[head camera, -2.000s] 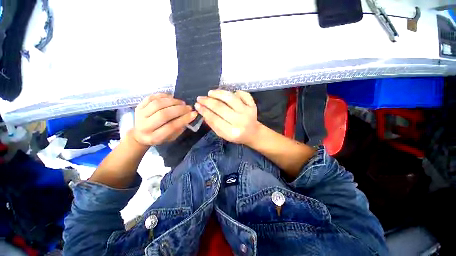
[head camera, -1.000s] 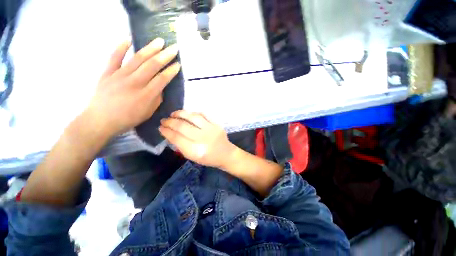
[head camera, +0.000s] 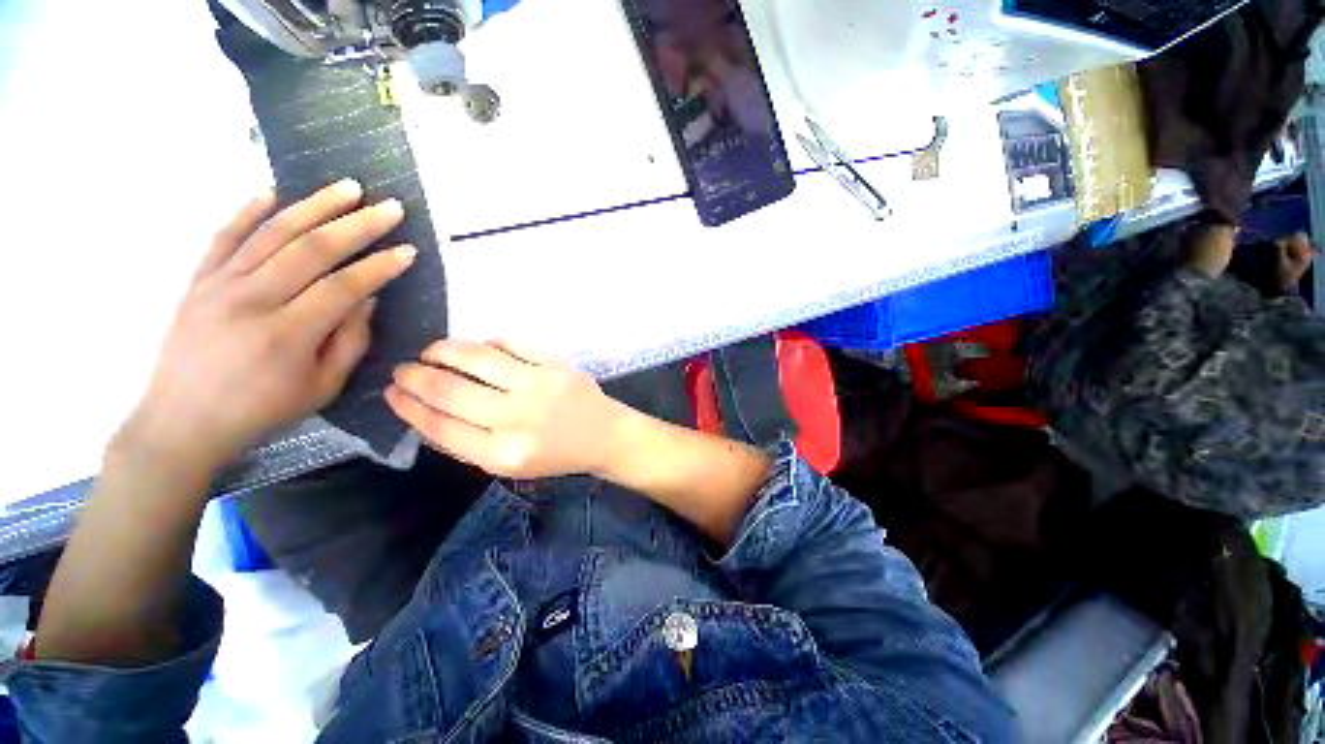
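The dark, slightly curved garment piece (head camera: 342, 146) lies on the white table, its far end under the sewing machine's needle area (head camera: 381, 66). My left hand (head camera: 276, 313) lies flat on the piece with fingers spread towards the needle. My right hand (head camera: 501, 410) is at the piece's near right edge, fingertips on it by the table's front edge; whether the fingers pinch it is hard to tell. A whitish thin layer (head camera: 381, 454) shows at the near end, over the table edge.
A smartphone (head camera: 712, 109) lies right of the needle, with a slim silver tool (head camera: 846, 167) and small brownish bit (head camera: 926, 163) beside it. A tan block (head camera: 1107, 143) is farther right. A person in patterned clothing (head camera: 1206, 371) sits at right. A blue bin (head camera: 959, 298) is under the table.
The piece has gone from hanging over the front edge to lying under the machine head. My left hand has moved from the near end onto its top. The view has shifted right.
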